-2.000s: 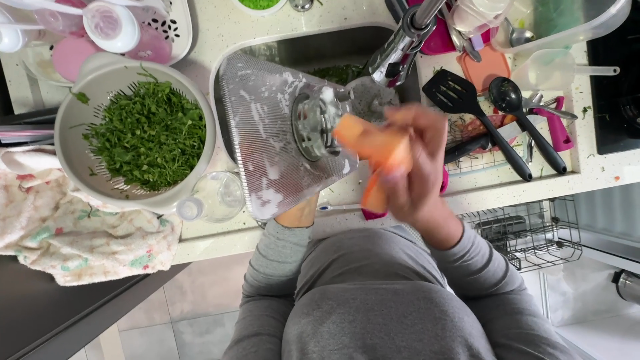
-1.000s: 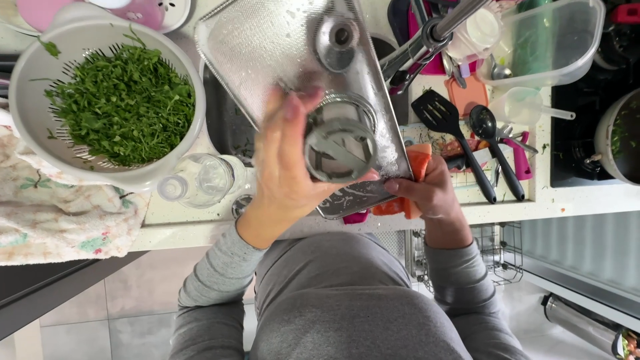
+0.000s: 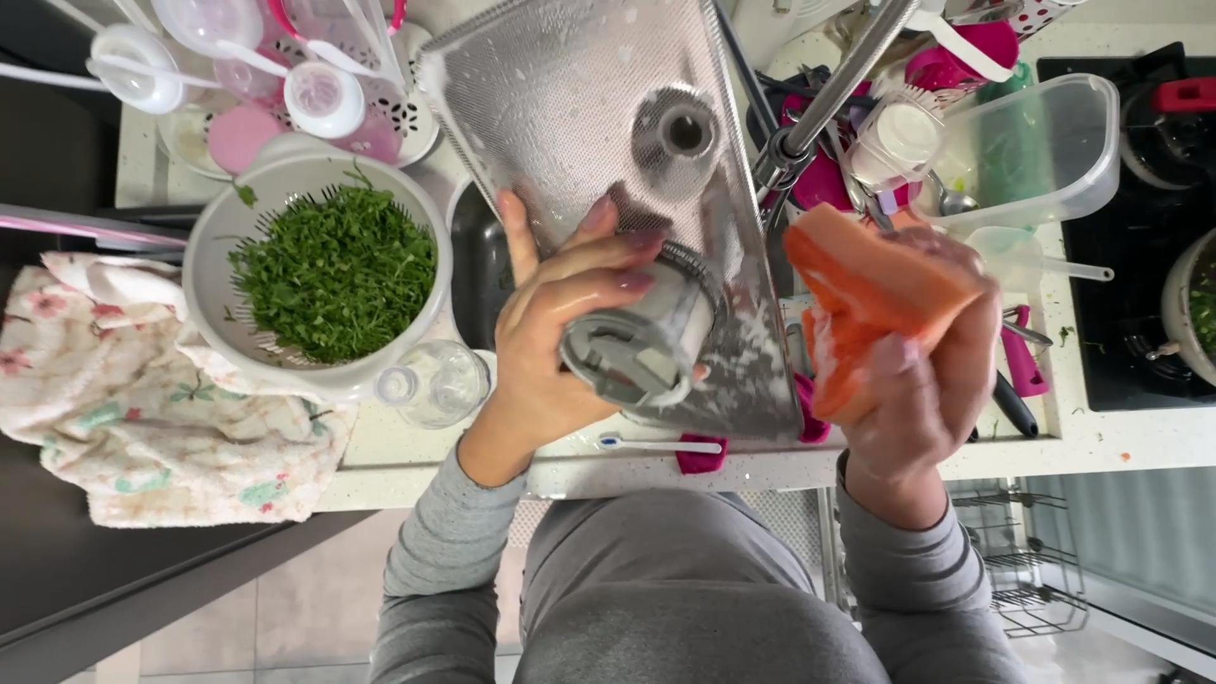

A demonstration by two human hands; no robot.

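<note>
My left hand (image 3: pixel 560 323) is wrapped around a grey cylindrical part (image 3: pixel 636 332), whose ribbed grey end faces up toward me. Behind it, a metal mesh filter panel (image 3: pixel 560 104) with soapy patches stands tilted over the sink (image 3: pixel 480 266); whether my left fingers also touch it is unclear. A round metal fitting (image 3: pixel 686 131) shows against the panel. To the right of the panel, my right hand (image 3: pixel 921 399) grips a folded orange cloth or sponge (image 3: pixel 864 304), a little blurred and apart from the panel.
Chopped green herbs fill a white colander (image 3: pixel 204 275) at the left, beside a patterned towel (image 3: pixel 161 408) and a clear bottle (image 3: pixel 437 382). A toothbrush (image 3: pixel 665 444) lies at the counter's front edge. The faucet (image 3: pixel 836 85), a plastic container (image 3: pixel 1092 152) and a black hob (image 3: pixel 1121 370) are rightward.
My right hand, at the panel's lower right edge a second ago, has moved off to the right with the orange thing. My left hand remains on the grey part in front of the panel.
</note>
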